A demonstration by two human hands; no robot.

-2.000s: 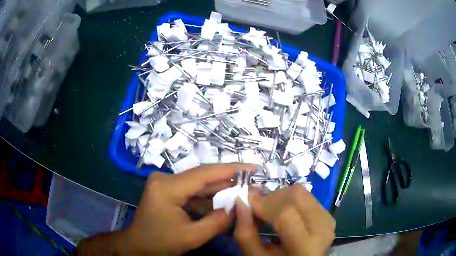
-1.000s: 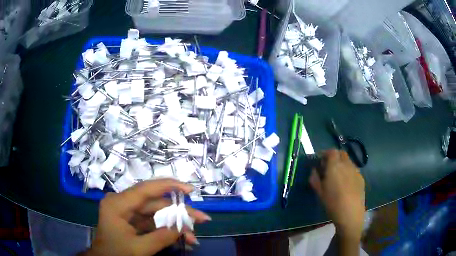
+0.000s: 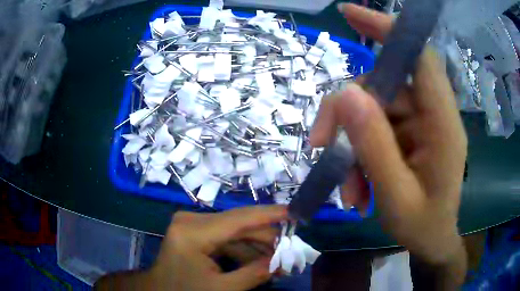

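Observation:
My left hand [image 3: 222, 244] is below the tray's near edge and grips a small bunch of tagged pins, stems up, white flag tags [image 3: 293, 254] fanned below. My right hand [image 3: 413, 153], large and close to the camera, holds a flat dark grey strip [image 3: 325, 179], apparently the steel ruler. The strip slants down to the left, its lower end at the stem ends of the bunch; contact cannot be told for certain. My right fingers hide its middle. The blue tray [image 3: 118, 162], heaped with tagged pins [image 3: 228, 99], lies behind both hands.
Cloudy stacked cases [image 3: 31, 85] stand at the left edge. Clear boxes [image 3: 490, 91] with tagged pins are at the upper right, partly hidden by my right hand. A clear bin [image 3: 94, 244] is below the dark green bench's curved near edge. A clear box edge shows at the top.
My right hand has come from the bench at the right, up and left, with the grey strip now in it. My left hand still holds the bunch. The view has shifted.

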